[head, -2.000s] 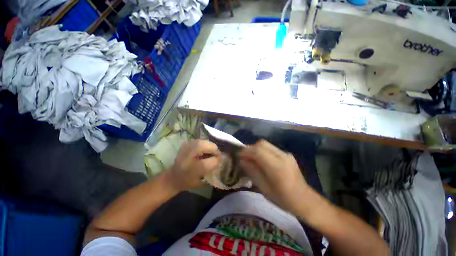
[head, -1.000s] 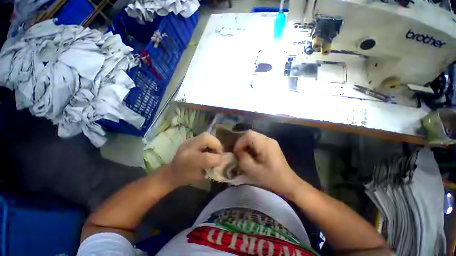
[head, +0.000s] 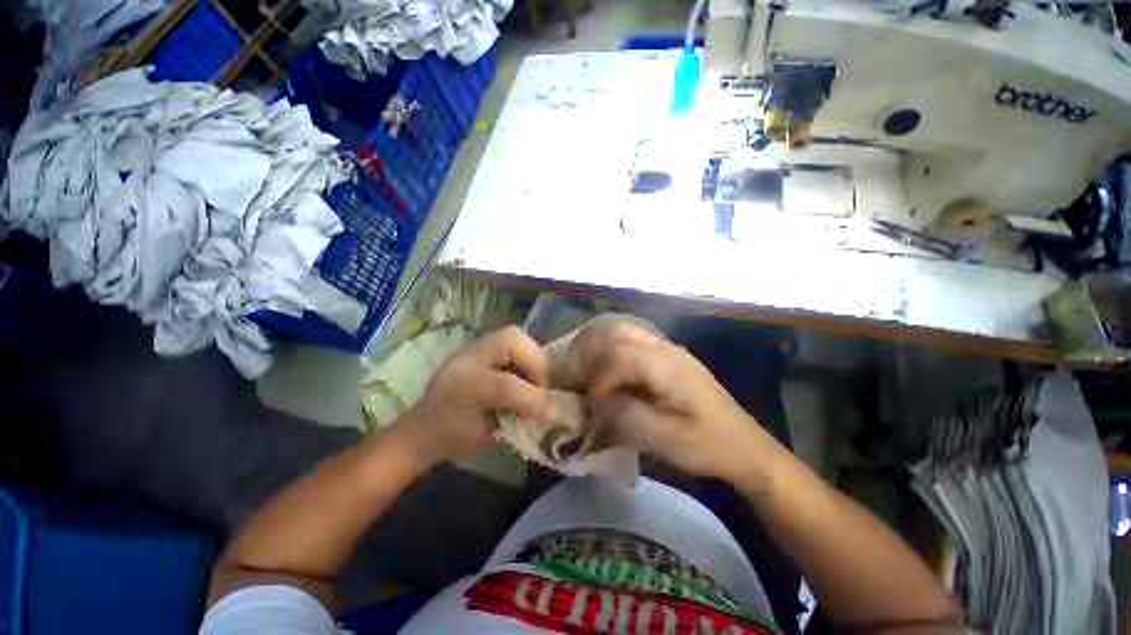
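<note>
A small sewn fabric piece [head: 546, 437], beige to off-white with a jagged raw edge, is held in the air above my lap, in front of the table's edge. My left hand [head: 484, 395] grips its left side with bent fingers. My right hand [head: 651, 395] grips its right side, close to my left hand, and is slightly blurred. The piece is bunched and curled between the hands, with a pale flap hanging below my right hand. The fingers hide much of it.
A white sewing table [head: 546, 186] with a brother sewing machine [head: 943, 87] stands ahead. A metal tool [head: 918, 238] lies beside the machine. A crumpled fabric heap [head: 186, 199] rests on a blue crate [head: 360, 248] at left. Stacked grey pieces [head: 1005, 496] are at right, yellowish pieces [head: 416, 360] below the table edge.
The right hand has turned and moved over the top of the piece. The piece's upper part, earlier standing up and open between the hands, is now mostly covered, and a flap hangs lower right.
</note>
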